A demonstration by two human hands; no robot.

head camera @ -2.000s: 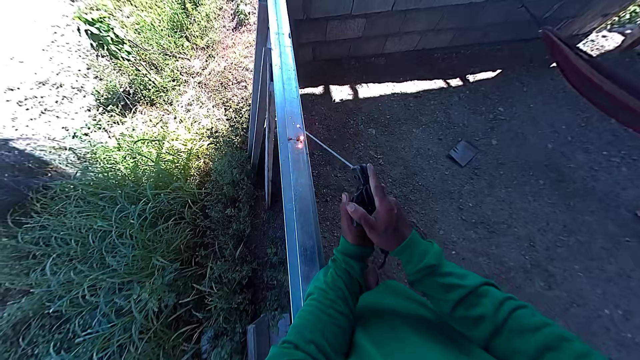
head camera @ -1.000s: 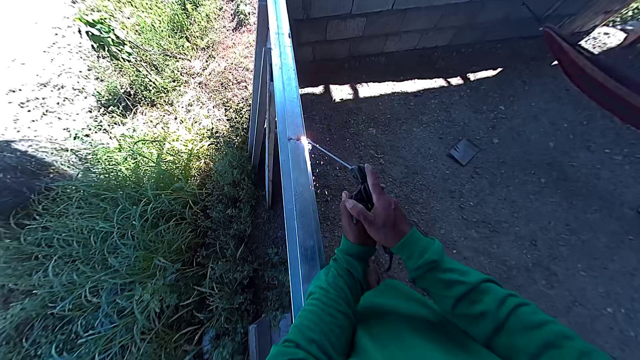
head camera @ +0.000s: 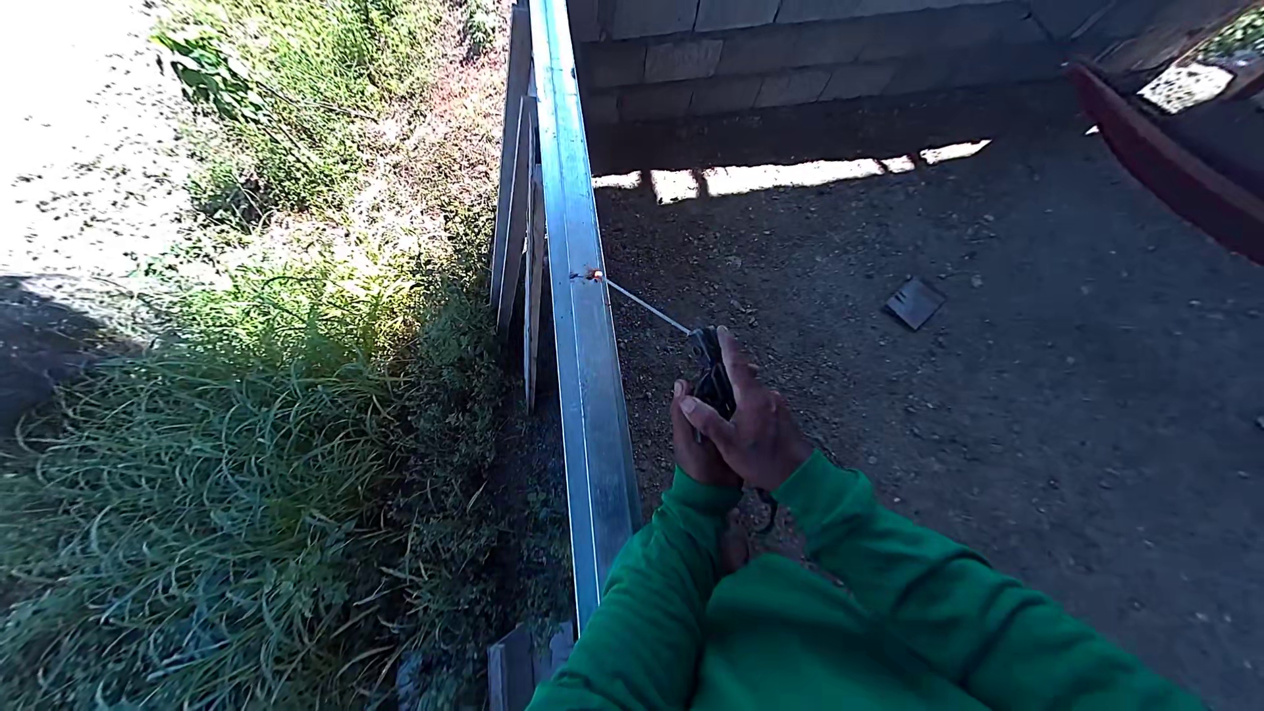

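Observation:
My right hand (head camera: 755, 420) is closed around a black welding electrode holder (head camera: 713, 380). Beneath and beside it, my left hand (head camera: 699, 444) presses against the same holder, supporting it. A thin welding rod (head camera: 647, 304) runs from the holder up and left to a galvanized steel beam (head camera: 597, 415). Its tip meets the beam's right edge at a small glowing orange spot (head camera: 595, 276). Dark scorch marks lie just left of that glow. Part of a cable hangs below my wrists.
Wooden boards (head camera: 513, 197) stand upright along the beam's left side, with tall grass (head camera: 217, 494) beyond. A concrete block wall (head camera: 750, 64) crosses the top. On the dirt ground at right lies a flat square plate (head camera: 915, 302); a dark red curved edge (head camera: 1155, 158) juts in at upper right.
The bright arc at the rod's tip has faded to a small orange glow. The rod between holder and beam looks shorter than two seconds ago. Both hands keep their hold.

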